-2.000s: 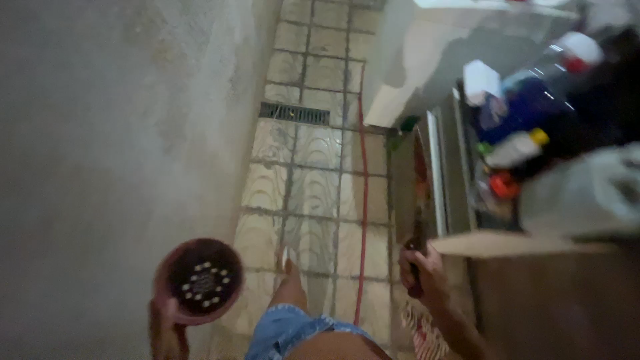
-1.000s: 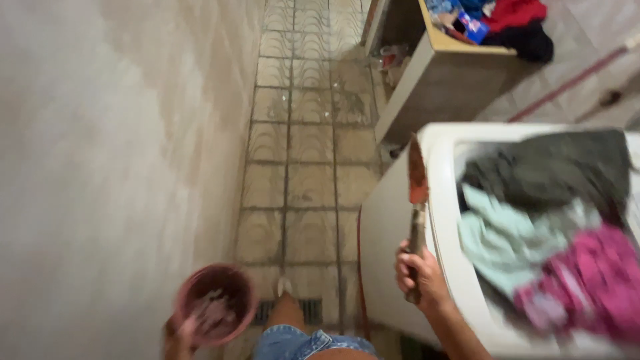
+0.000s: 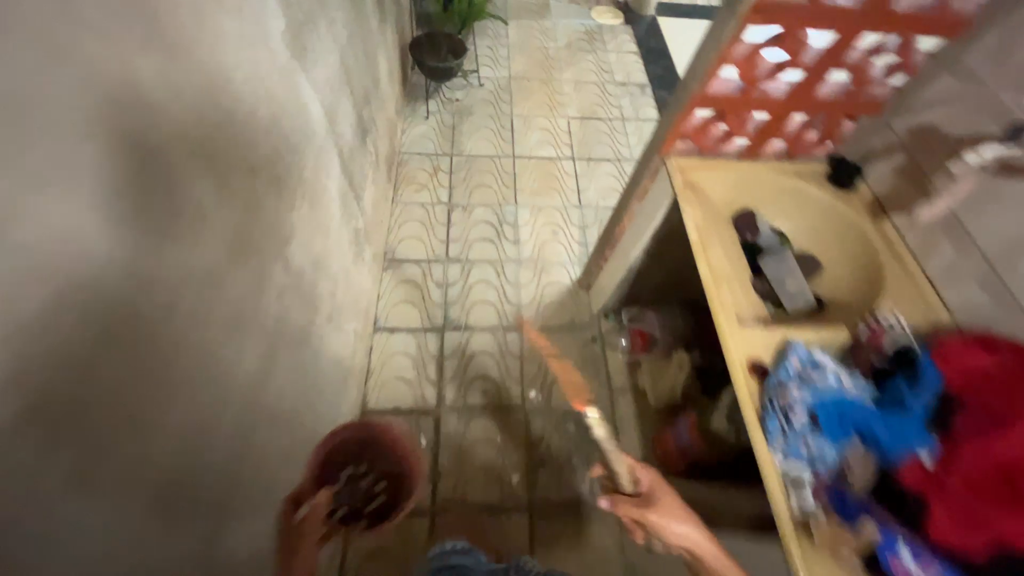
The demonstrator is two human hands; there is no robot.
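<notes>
My left hand (image 3: 308,516), at the lower left, grips the rim of a reddish-brown plastic plant pot (image 3: 366,472). The pot is tilted so that its inside shows, with pale spots that look like holes in its bottom. In my right hand (image 3: 652,508), at the lower middle right, is the light handle of a garden trowel (image 3: 560,368). Its narrow orange-brown blade points forward and to the left, over the floor. Motion blur softens both hands and both things.
A rough wall (image 3: 240,240) runs along the left. Tiled floor (image 3: 480,232) leads to a potted plant on a metal stand (image 3: 440,56). At right, a yellowish sink (image 3: 840,240) holds a bottle-like thing, with clothes (image 3: 976,448) beside it. Orange lattice blocks (image 3: 800,80) stand beyond.
The view has moved forward along the passage, past the white tub of clothes. The trowel has tipped from pointing nearly straight ahead to pointing forward-left. Both hands keep their holds.
</notes>
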